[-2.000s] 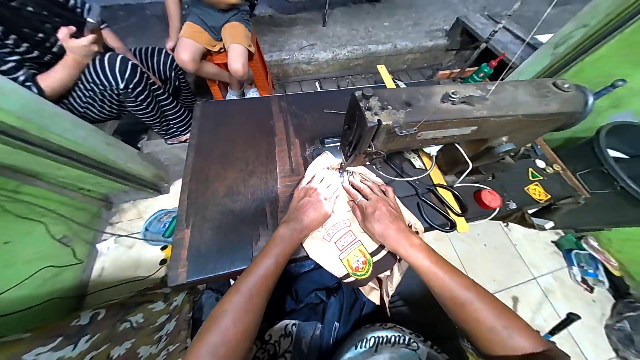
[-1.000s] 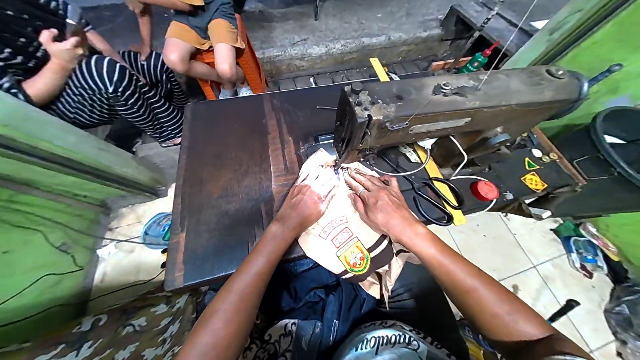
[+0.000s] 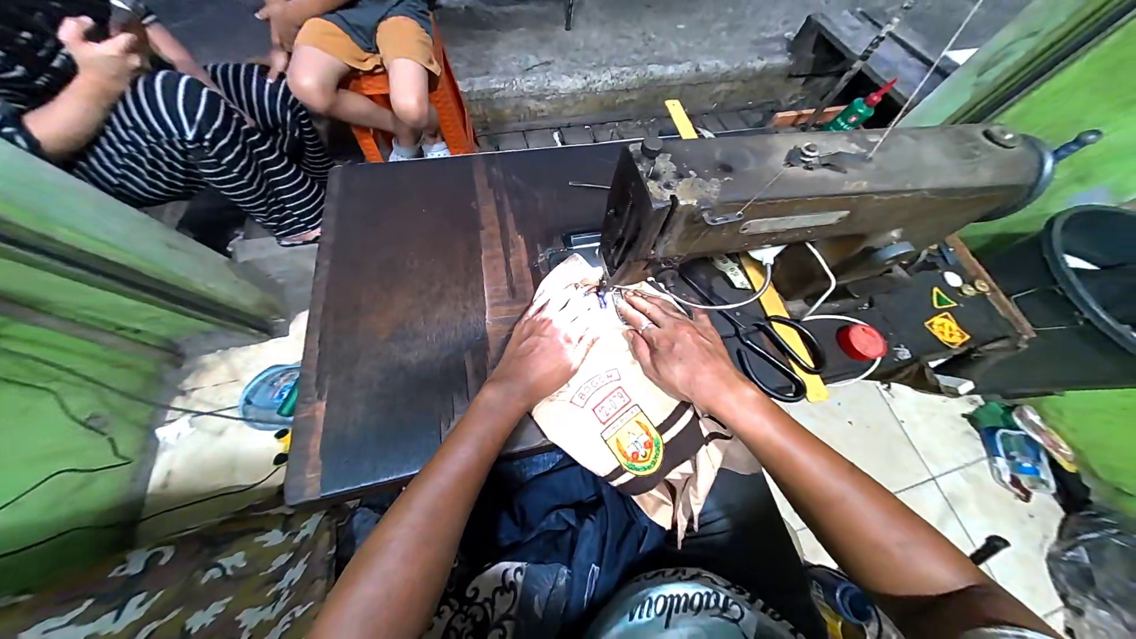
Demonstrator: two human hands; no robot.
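Note:
A cream cloth garment piece (image 3: 581, 426) with sewn patches and a dark brown band lies under the needle end of an industrial sewing machine (image 3: 825, 186). My left hand (image 3: 546, 351) rests on the cloth left of the needle, its fingers pointing to the needle area. Flat on the cloth to the right is my right hand (image 3: 679, 351), wearing a ring, its fingertips near the presser foot. Both palms press down; neither hand plainly pinches the fabric. The cloth's lower end hangs over the table edge onto my lap. Bright light washes out part of my left hand.
Black-handled scissors (image 3: 785, 355) and a yellow ruler (image 3: 799, 364) lie right of the cloth, beside a red round object (image 3: 861, 342). The dark wooden tabletop (image 3: 399, 311) extends left. Two people sit beyond it, one on an orange stool (image 3: 453, 106). A green bottle (image 3: 852, 114) stands behind the machine.

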